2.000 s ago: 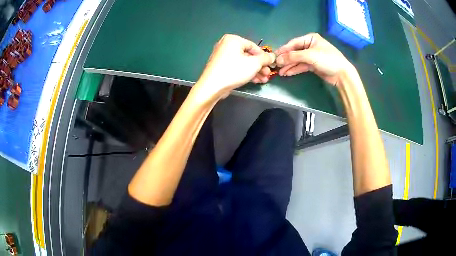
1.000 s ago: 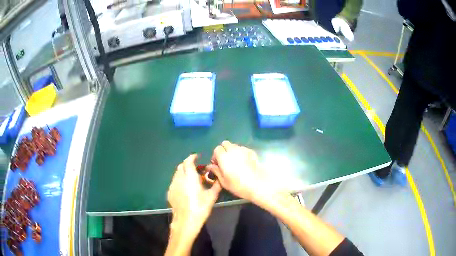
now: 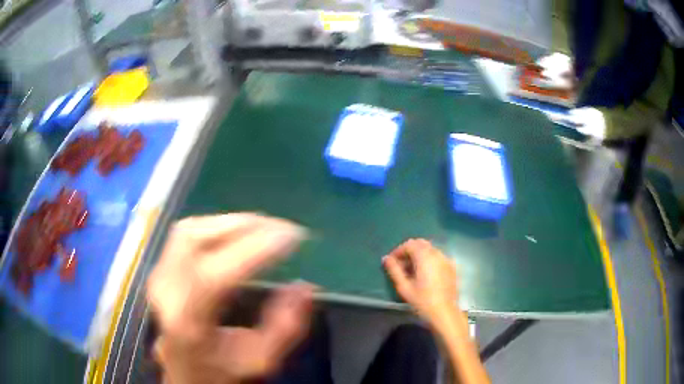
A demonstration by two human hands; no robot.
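Observation:
My left hand [image 3: 225, 292] is large and blurred, raised close to the camera at the lower left. Its thumb and fingers are apart and nothing shows between them. My right hand [image 3: 427, 277] is low over the front part of the green bench [image 3: 292, 157], with its fingers curled; whether it holds something small cannot be told. The coil seen earlier in my hands is not visible. Clusters of orange-brown coils [image 3: 49, 229] lie on the blue sheet [image 3: 109, 229] at the left.
Two blue bins with bright white tops, one left [image 3: 365, 146] and one right [image 3: 480, 178], stand on the bench. A small pale piece [image 3: 531, 238] lies at right. A yellow bin [image 3: 122, 86] is beyond the sheet. A gloved person [image 3: 622, 75] stands at the far right.
My hands have parted: the left has moved left and nearer the camera, the right to the right. The coil is no longer seen. The view has shifted towards the left.

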